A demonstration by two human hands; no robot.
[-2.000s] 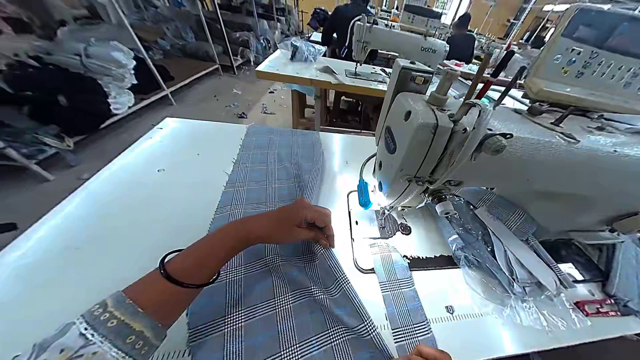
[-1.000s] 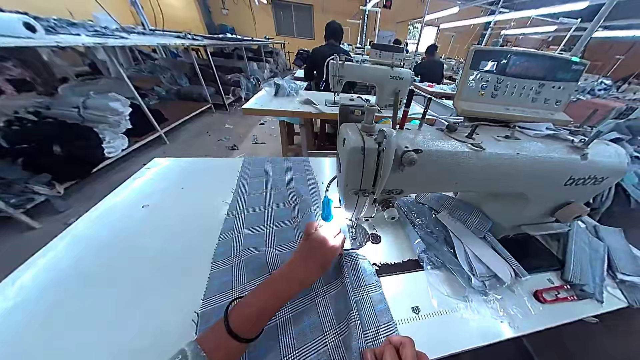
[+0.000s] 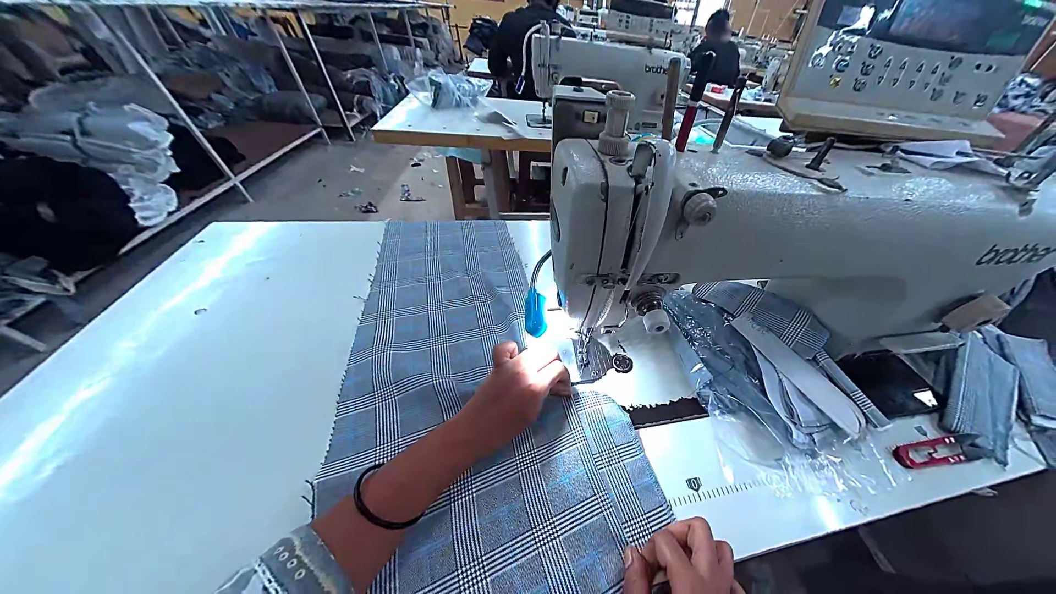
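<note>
A length of grey-blue checked fabric [image 3: 445, 330] lies over the white sewing table. My left hand [image 3: 528, 379] pinches the fabric just left of the presser foot [image 3: 587, 355] of a Brother sewing machine [image 3: 792, 223]. Near the front edge, my right hand [image 3: 685, 557] grips the right edge of the cloth, its fingers curled and partly cut off by the frame. The cloth's curved upper edge reaches close to the foot. A blue-tipped flexible lamp [image 3: 536, 313] lights the needle area.
Right of the cloth lie a clear plastic bag with fabric pieces [image 3: 792, 379], red thread snips [image 3: 936, 451] and more cut pieces [image 3: 990, 379]. A control panel [image 3: 907, 66] sits on the machine. Beyond are another machine [image 3: 610, 70], two people and shelves of bundled fabric [image 3: 107, 148].
My left hand has moved to the presser foot from further left on the cloth. The narrow fabric strip seen separately earlier now lies together with the larger piece. The view has shifted.
</note>
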